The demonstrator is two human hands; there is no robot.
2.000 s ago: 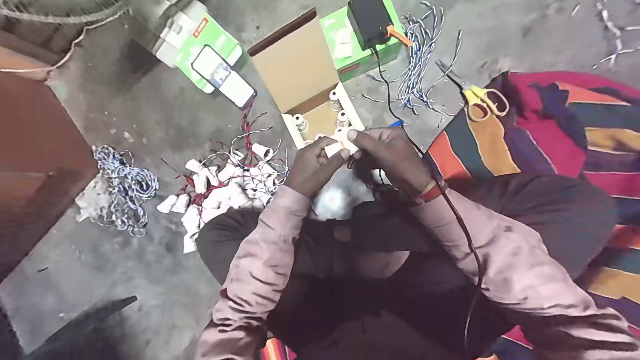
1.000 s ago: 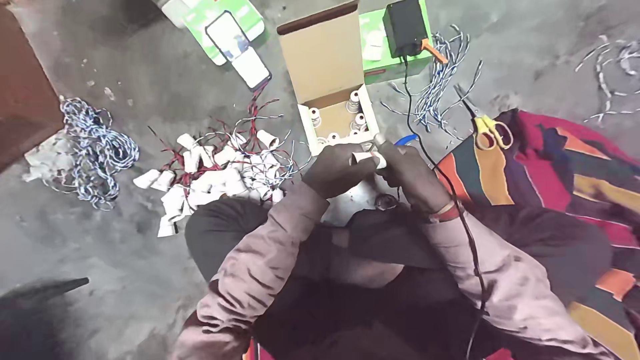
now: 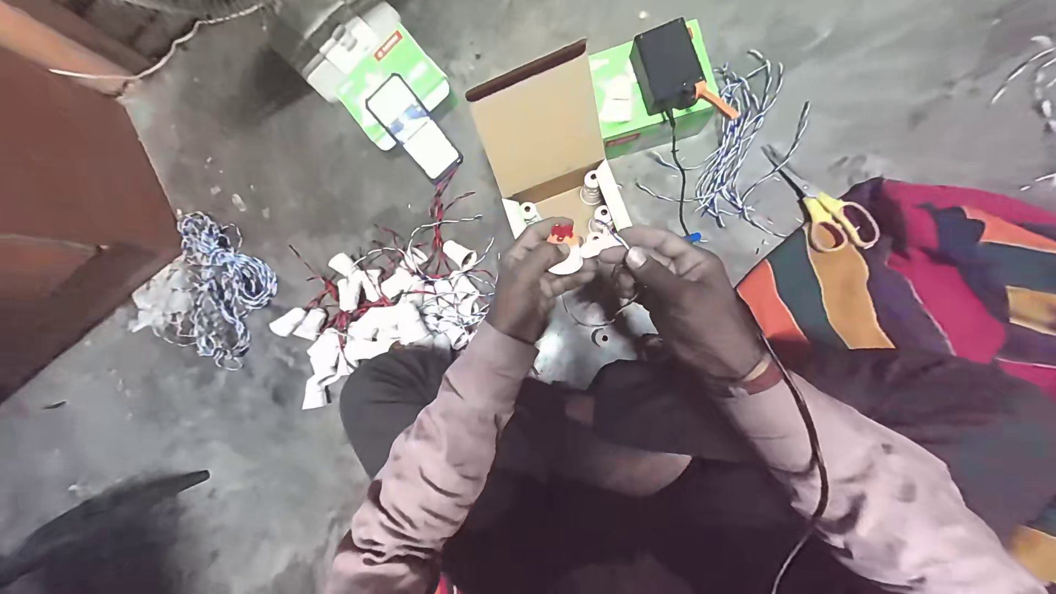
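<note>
My left hand (image 3: 532, 276) grips a small white plastic part (image 3: 566, 254) with a red and orange inside, turned toward the camera. Close to its right, the fingers of my right hand (image 3: 676, 289) pinch a thin wire (image 3: 620, 239); a loop of wire hangs below. Just beyond both hands stands an open cardboard box (image 3: 544, 124) with several white round parts inside. To the left of my left hand lies a pile of white plastic holders (image 3: 396, 322) with red-black and blue-white twisted wires. A small ring-shaped part (image 3: 605, 337) lies on a pale surface below my hands.
A phone (image 3: 414, 128) leans on a green box (image 3: 429, 70). A black power adapter (image 3: 667, 66) sits on another green box (image 3: 619, 136). Cut twisted wires (image 3: 734, 157), yellow-handled scissors (image 3: 833, 221) and striped cloth (image 3: 932, 280) are at the right. A wire bundle (image 3: 227, 289) lies left.
My hands have moved apart a little. The red and orange inside of the white part now shows in my left hand, and a thin wire shows in my right fingers.
</note>
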